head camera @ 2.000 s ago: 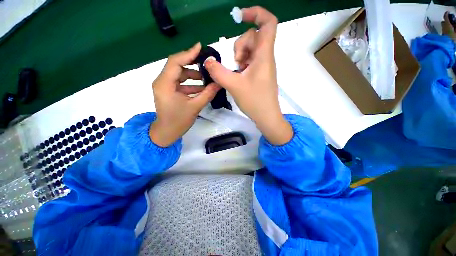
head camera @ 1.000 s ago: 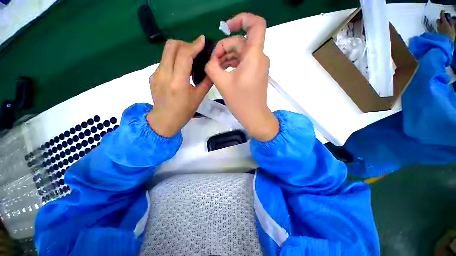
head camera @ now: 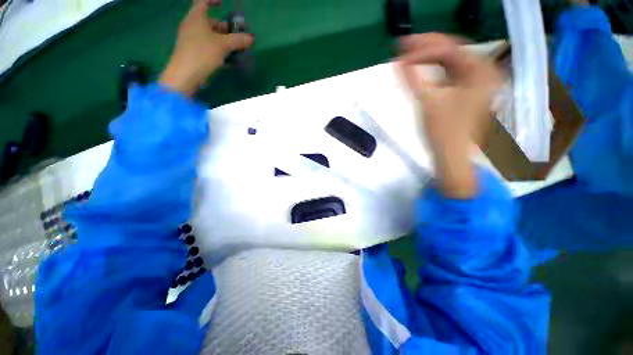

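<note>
My left hand [head camera: 198, 52] is over the green belt at the top left, its fingers on a blurred black device [head camera: 239, 45]. My right hand [head camera: 454, 90] is strongly blurred beside the cardboard box; its fingers look curled, and whether they hold anything cannot be told. A black rounded device [head camera: 352, 136] lies on the white table between my arms. Below it, a pale translucent strip [head camera: 340, 177] partly covers another dark piece [head camera: 316, 159]. The black tray-like part [head camera: 318, 209] lies at the near table edge. A tiny black piece [head camera: 252, 130] lies further left.
The green belt [head camera: 305, 41] carries several black devices. An open cardboard box [head camera: 510, 149] with a long white strip [head camera: 529, 83] over it stands right. A clear sheet [head camera: 24, 243] with black round pads [head camera: 191, 253] lies left, partly under my sleeve. Another person's blue sleeve [head camera: 590, 76] is at far right.
My hands have parted: the left moved up and left onto the belt, the right moved right toward the box. The black device on the table between my arms now shows.
</note>
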